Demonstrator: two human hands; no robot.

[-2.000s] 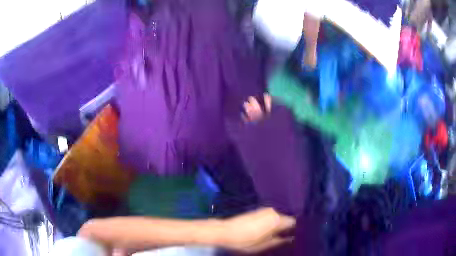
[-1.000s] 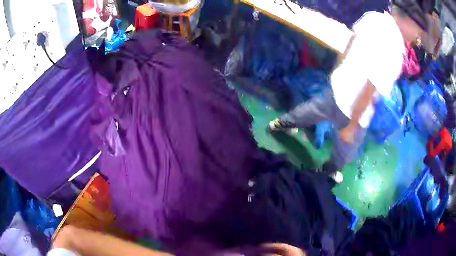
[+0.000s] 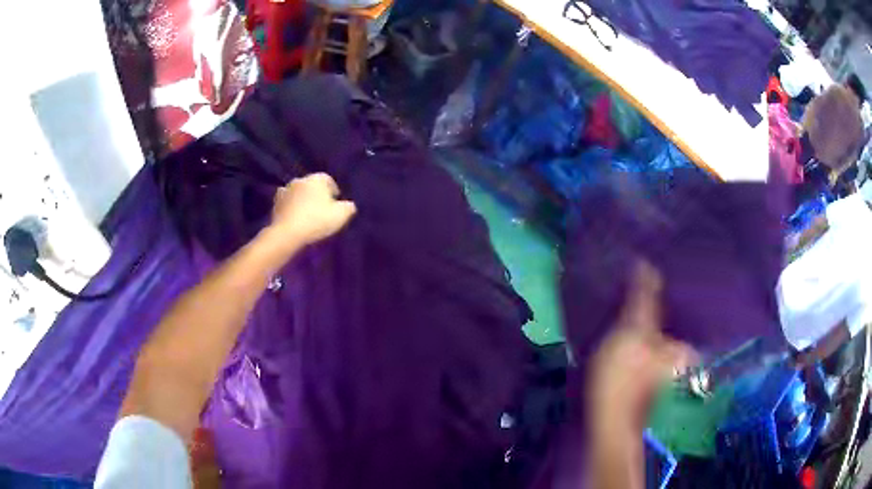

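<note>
A large heap of dark purple garments (image 3: pixel 402 315) fills the middle. My left hand (image 3: pixel 311 208) is over its upper part with fingers curled; whether cloth is in the fist cannot be told. My right hand (image 3: pixel 636 358) is blurred at the lower right. It holds a raised dark purple cloth (image 3: pixel 712 253), which spreads beyond and above the hand; its fingertips are partly lost in blur.
Brighter purple cloth (image 3: pixel 86 372) lies at left. A wooden stool (image 3: pixel 335 43) stands at the top. A white table (image 3: pixel 660 86) with purple cloth is at upper right. Blue sheeting (image 3: pixel 535 115) lies on the green floor (image 3: pixel 526 267). A person's white garment (image 3: pixel 827 272) shows at right.
My left hand has moved up from the bottom edge onto the heap. My right hand has come into view with a raised cloth. The person in white now shows at the right edge.
</note>
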